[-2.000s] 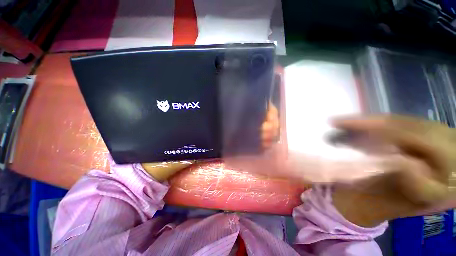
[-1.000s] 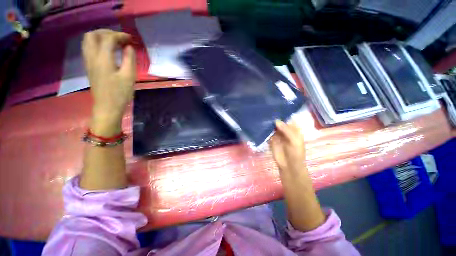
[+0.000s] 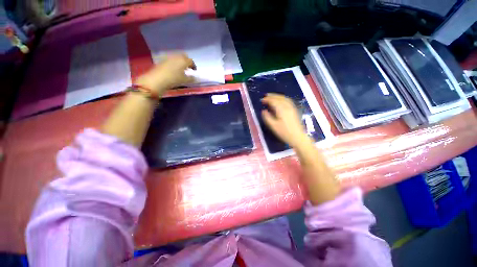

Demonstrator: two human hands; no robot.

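Note:
A dark tablet [image 3: 201,128] with a white label near its top right corner lies in front of me on the bench. A second tablet [image 3: 272,86] lies to its right on a white sheet [image 3: 315,109], under shiny clear film. My right hand [image 3: 282,117] is over this second tablet with fingers curled; whether it grips anything I cannot tell. My left hand [image 3: 172,72] is slightly blurred, over the near edge of white sheets [image 3: 204,47] beyond the first tablet; its fingertips are partly hidden, so its grip is unclear.
Two stacks of tablets with white layers [image 3: 355,81] [image 3: 426,73] stand on the right of the film-covered bench [image 3: 209,208]. Another white sheet [image 3: 99,68] lies at the far left. A blue bin [image 3: 434,195] is below the bench edge at right. A dark green surface [image 3: 256,36] lies beyond.
The tablet that my right hand held in the air now lies on the white sheet beside the stacks. My left hand has moved right to the white sheets.

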